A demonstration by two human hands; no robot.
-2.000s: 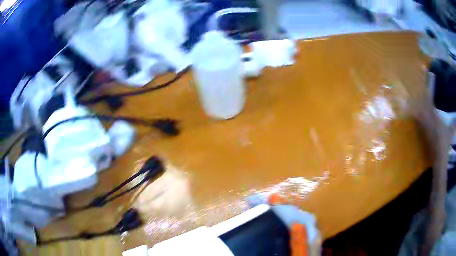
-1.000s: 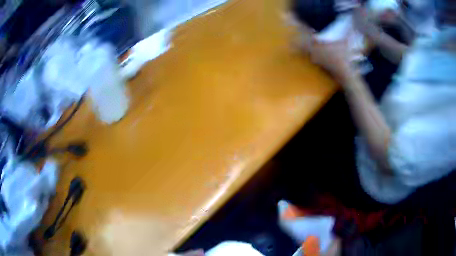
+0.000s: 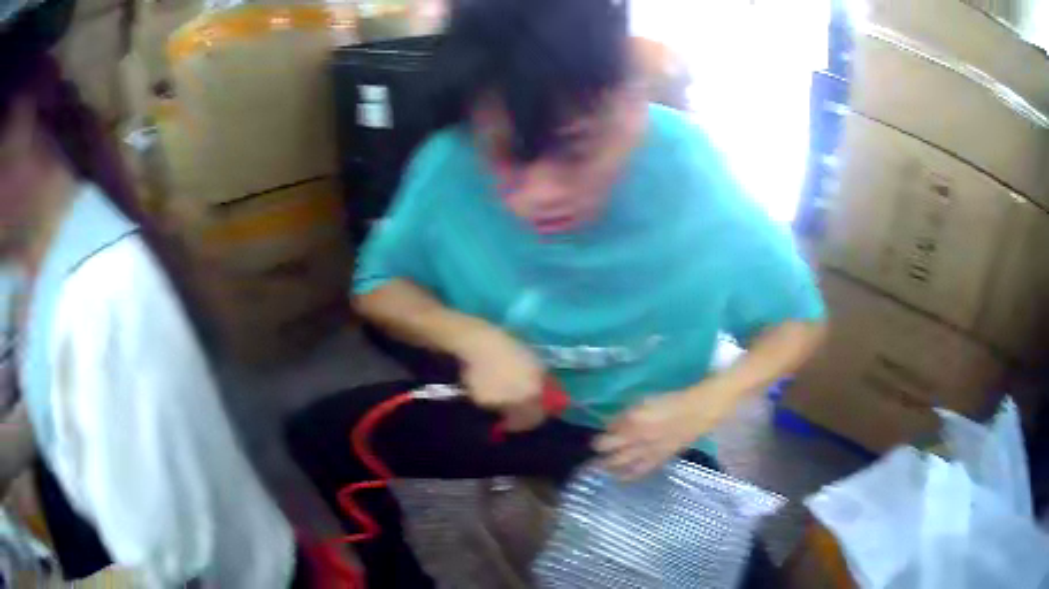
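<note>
Neither of my hands shows in this view. Nearest in front of me, a seated person in a teal shirt (image 3: 575, 288) holds a red air blow gun (image 3: 552, 399) in one hand. The person's other hand is on the top edge of a clear ribbed bubble bag (image 3: 656, 532). A thin nozzle points from the gun toward the bag. A red coiled air hose (image 3: 366, 489) runs from the gun down to the floor area at the lower left. The picture is somewhat blurred.
Another person in a pale top (image 3: 150, 403) is at the left edge. Stacked cartons stand behind on the left (image 3: 253, 115) and on the right (image 3: 920, 219). A black cabinet or box (image 3: 374, 150) is behind the seated person. Whitish plastic bags (image 3: 920, 518) are at the lower right.
The view has swung right, away from the orange-brown table. The camera housing, bottle and orange finger cots have left the picture. The seated person with the air gun and bag has come into view.
</note>
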